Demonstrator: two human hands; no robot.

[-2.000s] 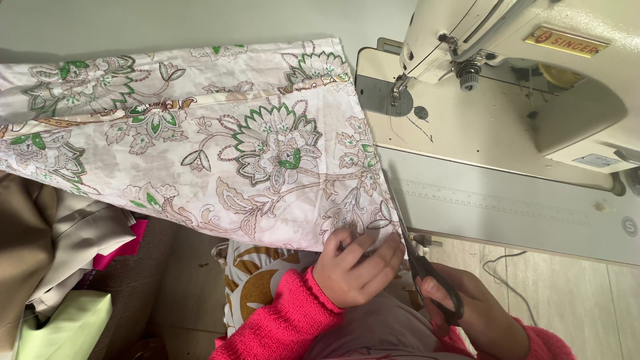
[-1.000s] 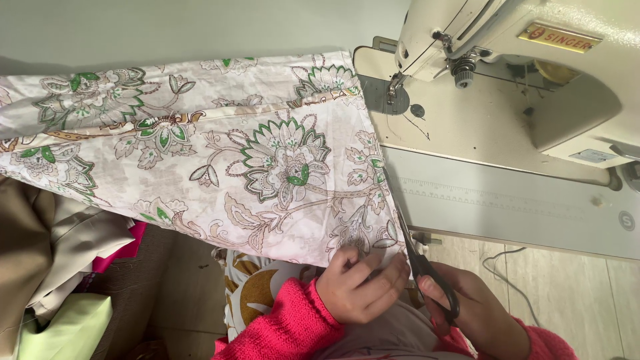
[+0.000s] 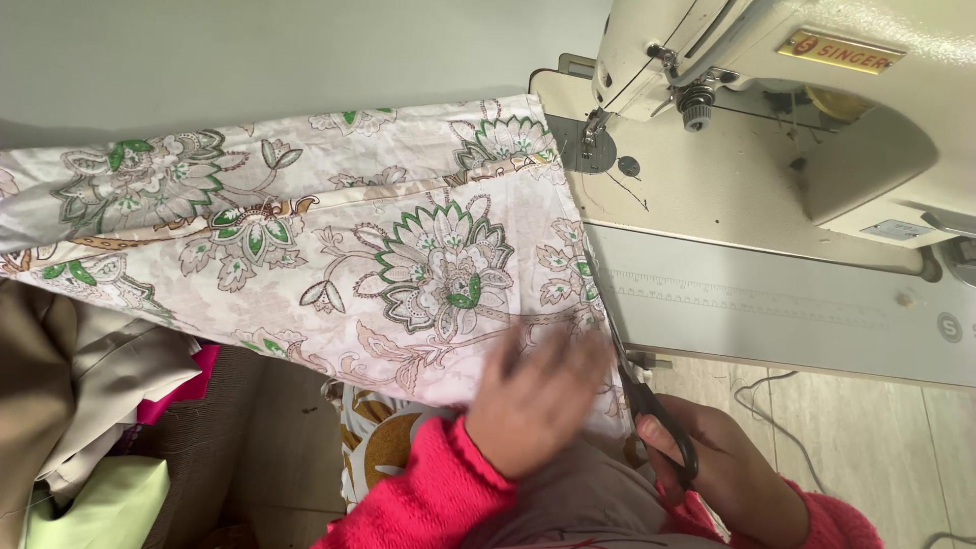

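A white cotton fabric with green and brown flowers (image 3: pixel 427 335) lies folded across the table, its lower part hanging over my lap. On its lower right part is my left hand (image 3: pixel 537 396), blurred, palm down with the fingers spread a little. My right hand (image 3: pixel 698 450) grips the black handles of a pair of scissors (image 3: pixel 648 404) at the bottom right. The blades run up along the fabric's right edge, partly hidden by it. Between the fabric's top right corner and the machine's presser foot (image 3: pixel 591 133) there is a small gap.
A Singer sewing machine (image 3: pixel 762 175) stands at the upper right on a table (image 3: pixel 305 61) with a printed ruler scale (image 3: pixel 732 293). Beige cloth (image 3: pixel 114 366) and light green cloth (image 3: pixel 103 503) are heaped at the lower left. A cord (image 3: pixel 793 438) lies on the tiled floor.
My left hand has moved up and left from the fabric's lower corner, and its fingers have opened out. The right hand keeps its hold on the scissors.
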